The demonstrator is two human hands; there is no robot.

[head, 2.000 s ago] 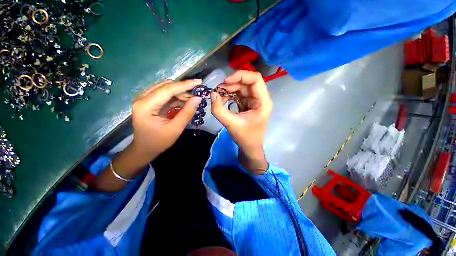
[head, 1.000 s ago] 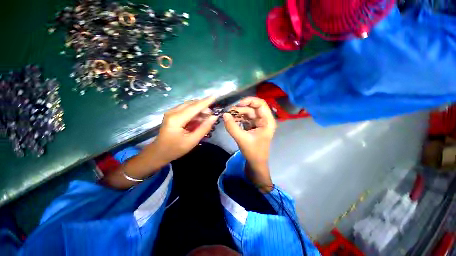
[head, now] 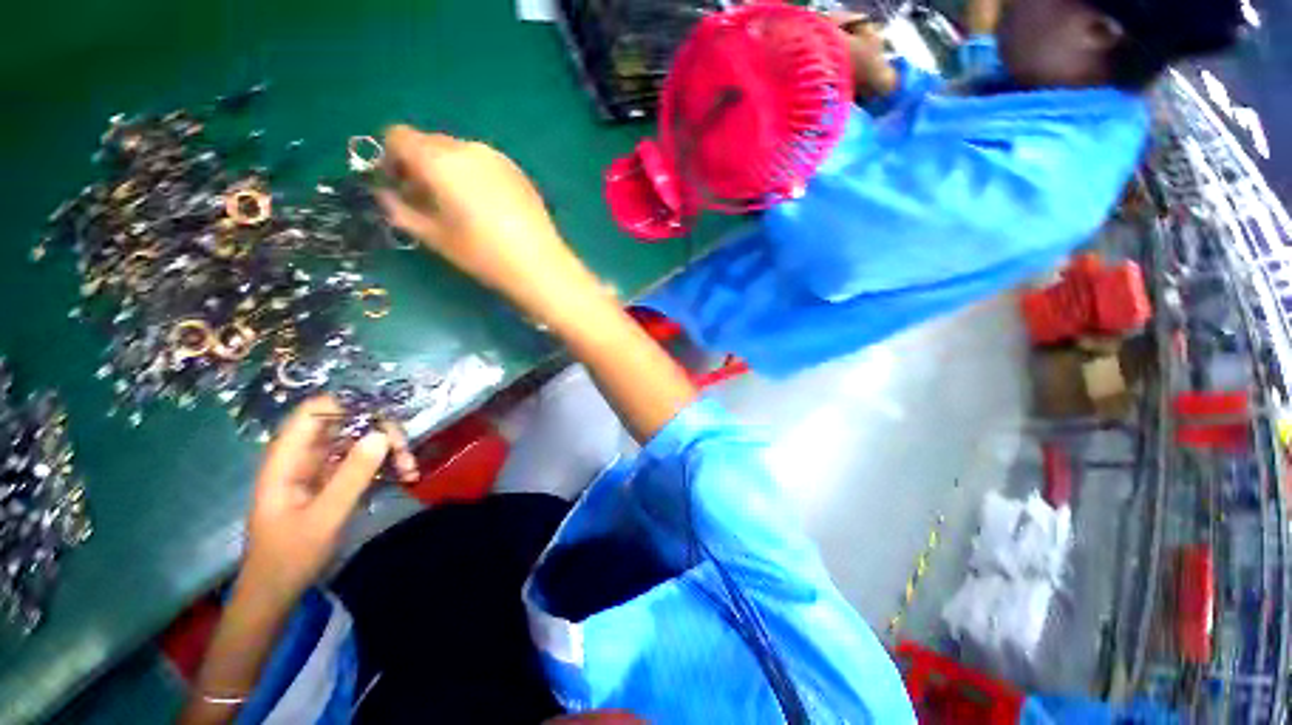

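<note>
A loose pile of small metallic and dark parts (head: 184, 283) lies on the green mat, with copper-coloured rings (head: 248, 207) among them. A greyer, denser batch of parts (head: 36, 496) lies at the left edge. My left hand (head: 319, 482) holds small dark parts (head: 360, 429) at its fingertips, just in front of the pile at the mat's near edge. My right hand (head: 461, 213) reaches over the pile's right side, fingers bent and blurred. A pale ring (head: 366, 153) shows at its fingertips; whether it is gripped I cannot tell.
A red-pink desk fan (head: 751, 106) stands on the mat at the upper middle. Dark stacked trays (head: 616, 57) are behind it. Another person in a blue smock (head: 935, 213) sits to the right, partly behind the fan. A red stool (head: 956, 687) and white bundles (head: 1013, 567) are on the floor.
My hands have parted: the right moved up and left over the pile, the left moved left towards the pile's near edge. The view has shifted, showing the whole fan and the dark trays.
</note>
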